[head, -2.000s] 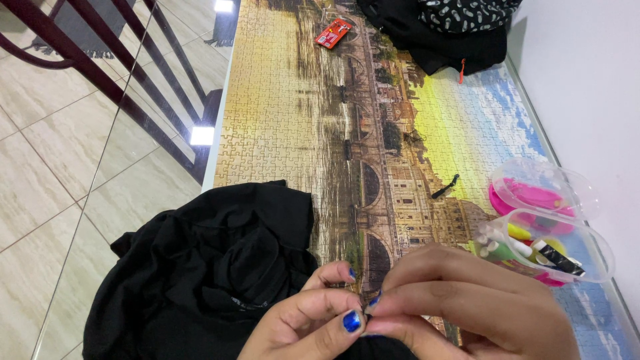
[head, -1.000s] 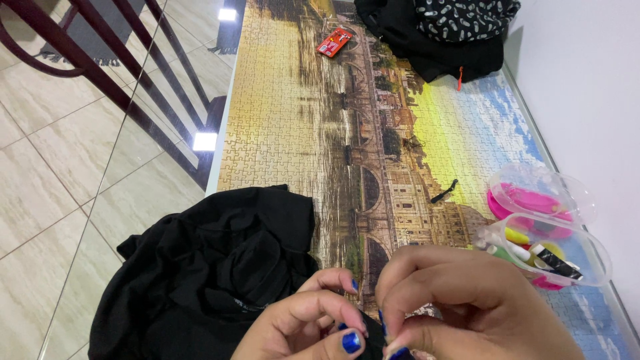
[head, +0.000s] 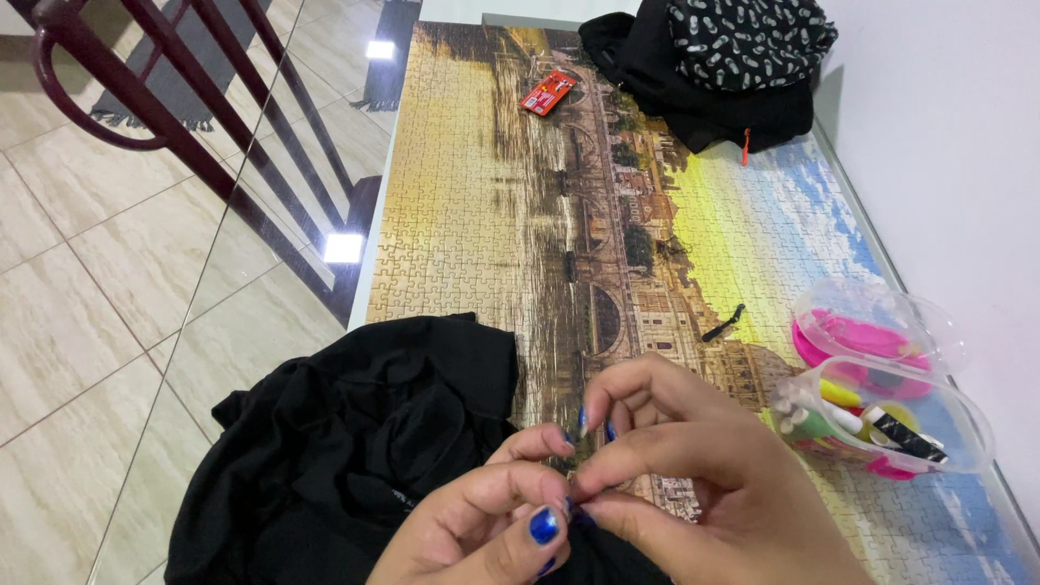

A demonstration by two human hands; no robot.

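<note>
At the bottom centre, my left hand [head: 496,520] and my right hand [head: 691,479] meet with their fingertips pinched close together. Whatever lies between them is too small or hidden to make out. Black fabric [head: 341,431] is bunched just left of my left hand, and more of it shows beneath both hands. Right of my right hand stands an open clear plastic container [head: 971,431] with thread spools and other small items, its clear lid [head: 934,325] behind it, near a pink piece [head: 812,341]. A short black strip [head: 723,323] lies above my right hand.
A large jigsaw puzzle [head: 455,203] covers the tabletop under the glass. On it lie a red card packet [head: 548,92] and, at the back, a black garment [head: 731,114] with a patterned cloth [head: 747,41]. A dark chair [head: 187,154] is at left; a white wall [head: 951,146] borders the right.
My right hand's fingers have parted from the left fingertips and come back against them. The black fabric and the container have stayed in place.
</note>
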